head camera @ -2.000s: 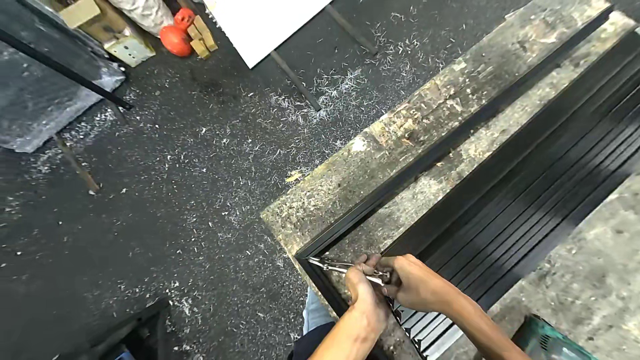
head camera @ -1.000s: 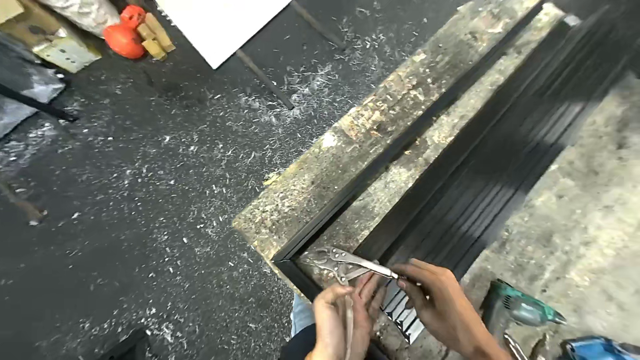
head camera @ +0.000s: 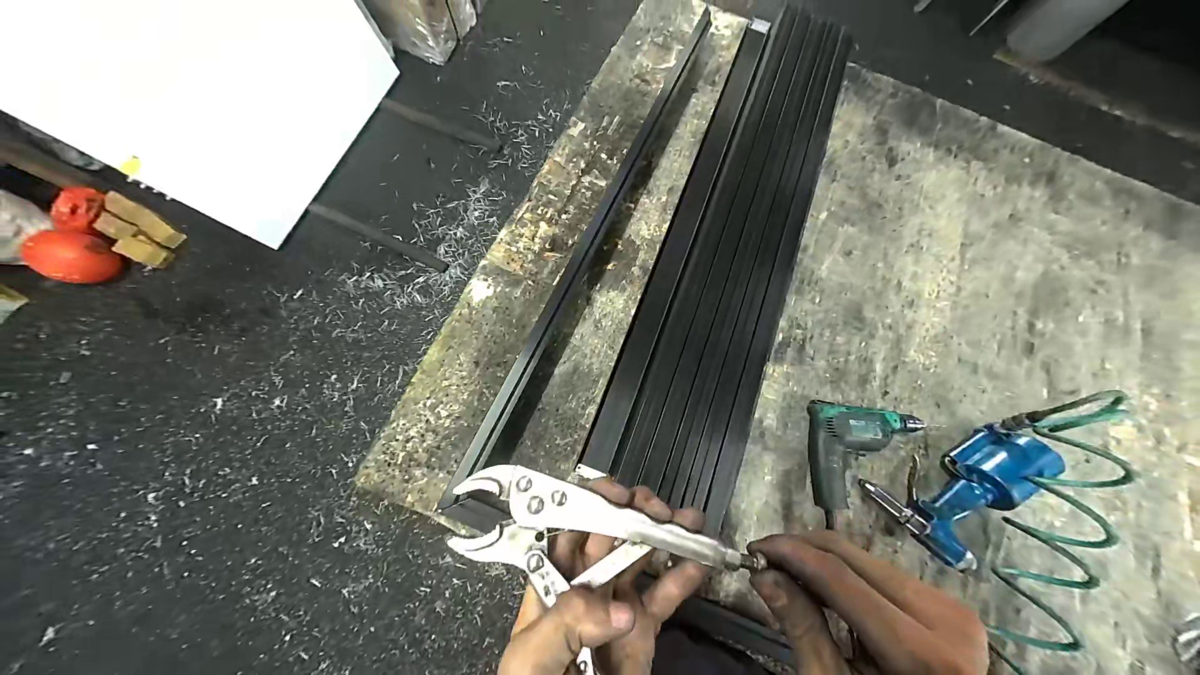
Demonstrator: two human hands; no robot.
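Observation:
My left hand (head camera: 619, 600) grips silver locking pliers (head camera: 600, 516) by their handles, above the near corner of the workbench. The curved jaws stand apart and point left, with nothing between them. The fingertips of my right hand (head camera: 862, 600) pinch the adjusting screw (head camera: 753, 561) at the handle's end. Beneath the jaws lies the end of a narrow black metal profile (head camera: 572, 272), which runs along the bench's left side. Several long black profiles (head camera: 722, 272) lie side by side to its right, their near ends partly hidden by my left hand.
A green electric drill (head camera: 853, 431) and a blue air riveter (head camera: 994, 478) with a coiled green hose (head camera: 1116, 525) lie on the worn bench top (head camera: 919, 234). Metal shavings (head camera: 450, 234) litter the dark floor. Left are a white panel (head camera: 206, 84), a red object (head camera: 73, 256) and wooden blocks (head camera: 141, 230).
The pliers have been raised from the frame corner and their jaws now gape wide. My right hand has moved to the adjusting screw. The view has swung right.

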